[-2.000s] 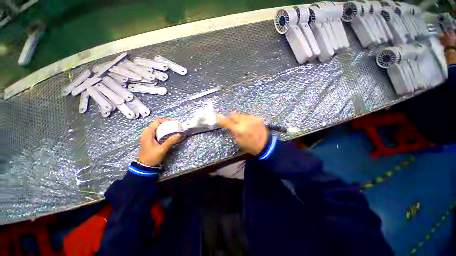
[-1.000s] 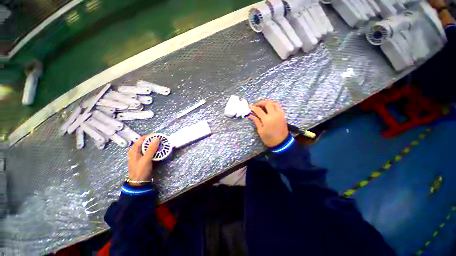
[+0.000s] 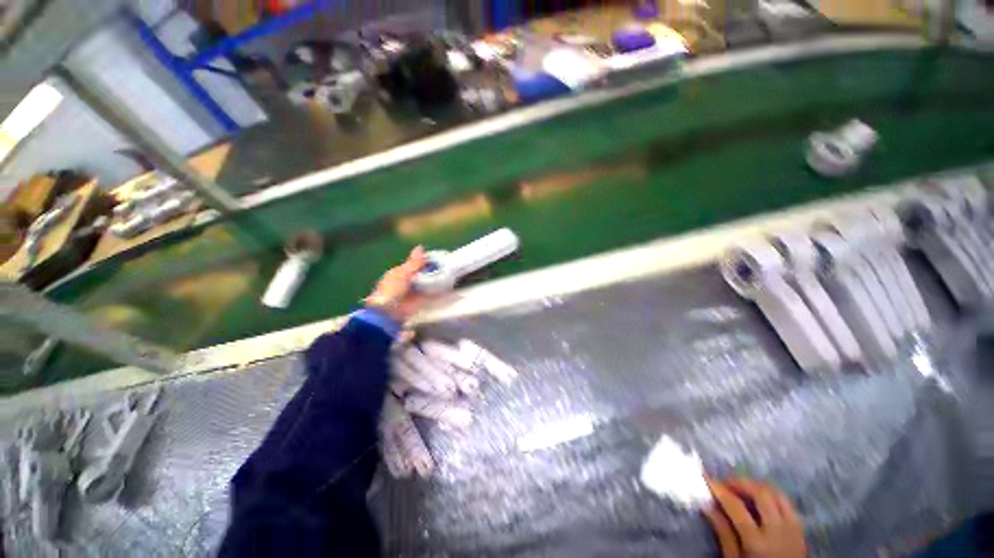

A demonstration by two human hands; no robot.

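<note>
My left hand (image 3: 399, 288) is stretched out over the near edge of the green belt and holds a white handheld fan (image 3: 471, 259) by its round head. The handle points up and right over the belt. My right hand (image 3: 758, 518), cut off by the bottom edge, is closed around the white-headed mallet (image 3: 675, 472) near the bench surface. The mallet's shaft is mostly hidden by the fingers. The loose handle covers (image 3: 438, 376) lie in a pile just beyond my left forearm, which hides part of them. The picture is blurred.
The green conveyor belt (image 3: 654, 196) carries single fans, one at left (image 3: 291, 273) and one at right (image 3: 839, 149). Fans stand in rows (image 3: 801, 311) at the bench's right. Grey parts (image 3: 114, 447) lie at far left. A pale thin strip (image 3: 558, 432) lies on the bench. A cluttered table is beyond.
The view has swung up toward the belt. My left hand has lifted the fan off the bench and carried it forward to the belt. My right hand still holds the mallet.
</note>
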